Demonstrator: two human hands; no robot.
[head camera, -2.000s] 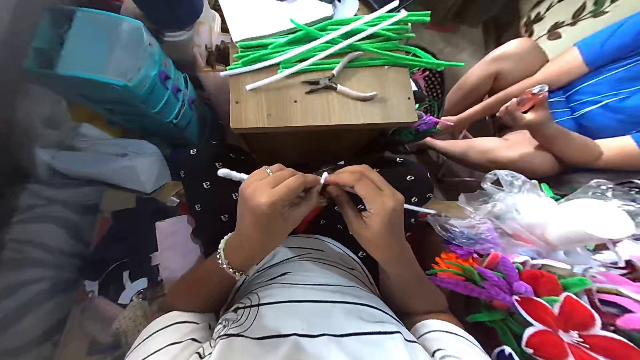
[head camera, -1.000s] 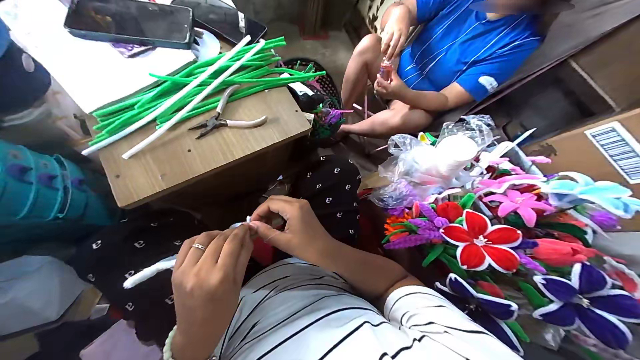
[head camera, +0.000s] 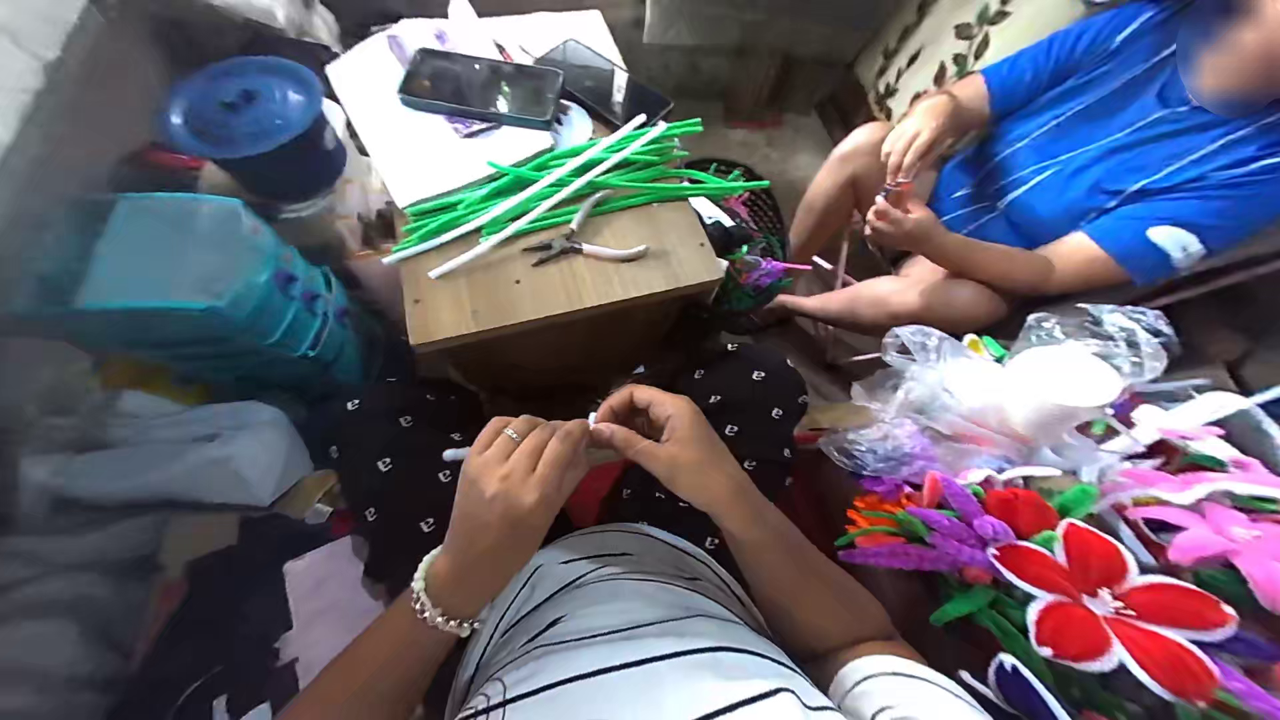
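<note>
My left hand (head camera: 525, 475), with a ring and a bead bracelet, grips a white pipe cleaner (head camera: 456, 454) over my lap; one end sticks out to the left. The fingertips of my right hand (head camera: 660, 435) pinch its other part, a small white bit (head camera: 592, 420) between both hands. Beyond them on a small wooden table (head camera: 560, 285) lie many green pipe cleaners (head camera: 640, 175), two long white ones (head camera: 545, 205) across them, and pliers (head camera: 585, 247) with pale handles, jaws to the left.
Two phones (head camera: 480, 88) lie on white paper at the back. Teal plastic drawers (head camera: 165, 250) and a blue lidded bucket (head camera: 245, 105) stand left. At right are a clear plastic bag (head camera: 1000, 390) and fuzzy-wire flowers (head camera: 1095, 600). A person in blue (head camera: 1090, 170) sits behind, holding a small object.
The view has swung about. Both hands stay together at the white pipe cleaner. The other person's hand has lifted over the small object they hold.
</note>
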